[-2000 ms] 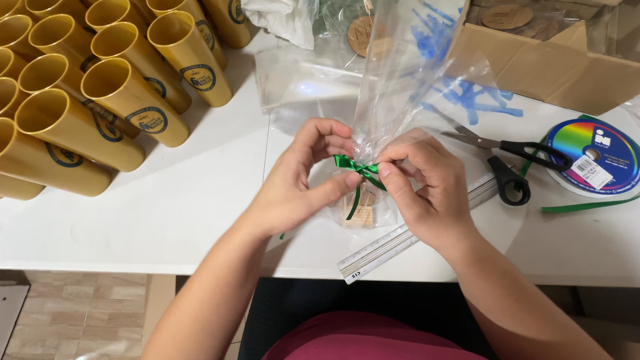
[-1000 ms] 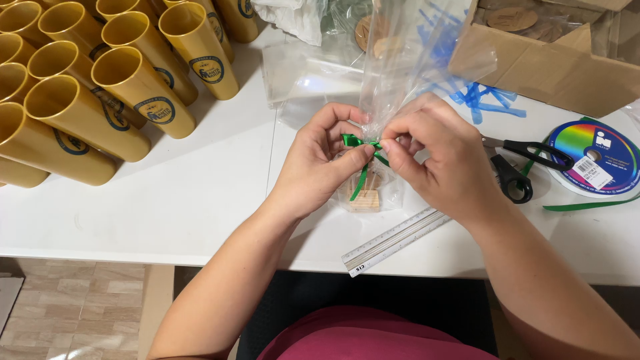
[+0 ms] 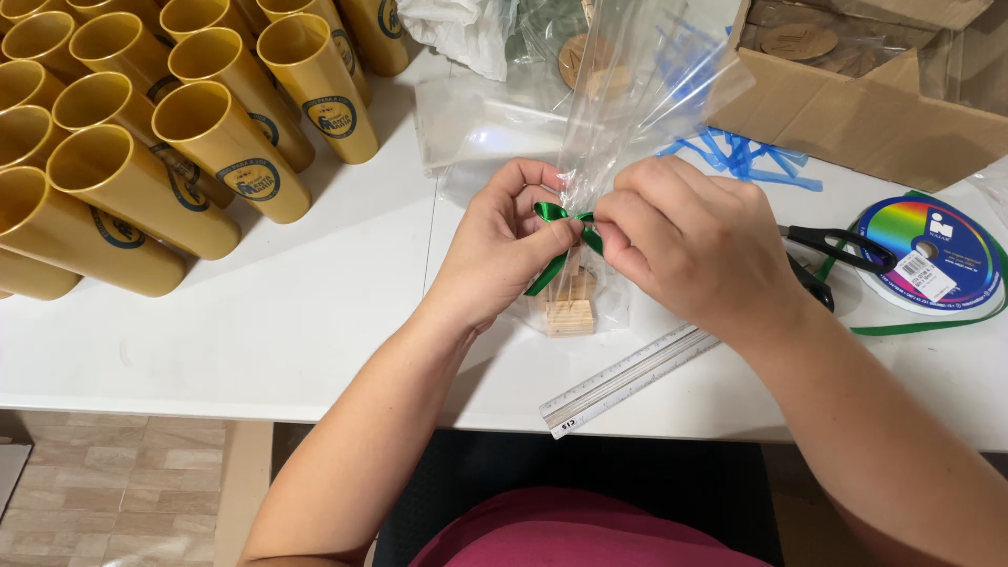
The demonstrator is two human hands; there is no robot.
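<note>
A green satin ribbon (image 3: 549,273) is looped in a bow round the gathered neck of a clear cellophane bag (image 3: 610,303). Inside the bag's lower end is a small wooden block (image 3: 569,316) with a wooden piece above it. My left hand (image 3: 512,236) pinches the ribbon at the knot between thumb and fingers, a loop standing beside the thumb. From the right, my right hand (image 3: 685,228) grips the bow's other side; its fingertips partly hide that loop. The upper part of the bag rises loosely behind both hands.
Gold plastic cups (image 3: 244,150) stand in rows at left. A metal scale ruler (image 3: 630,378) lies near the table's front edge. Black-handled scissors (image 3: 839,244) and a ribbon spool (image 3: 929,252) are at right. Behind are blue strips (image 3: 740,161), flat clear bags (image 3: 488,130) and a cardboard box (image 3: 850,110).
Both hands stay at the bag's neck while the fingers shift on the green ribbon. The right hand has turned, its knuckles now covering more of the bow's right side.
</note>
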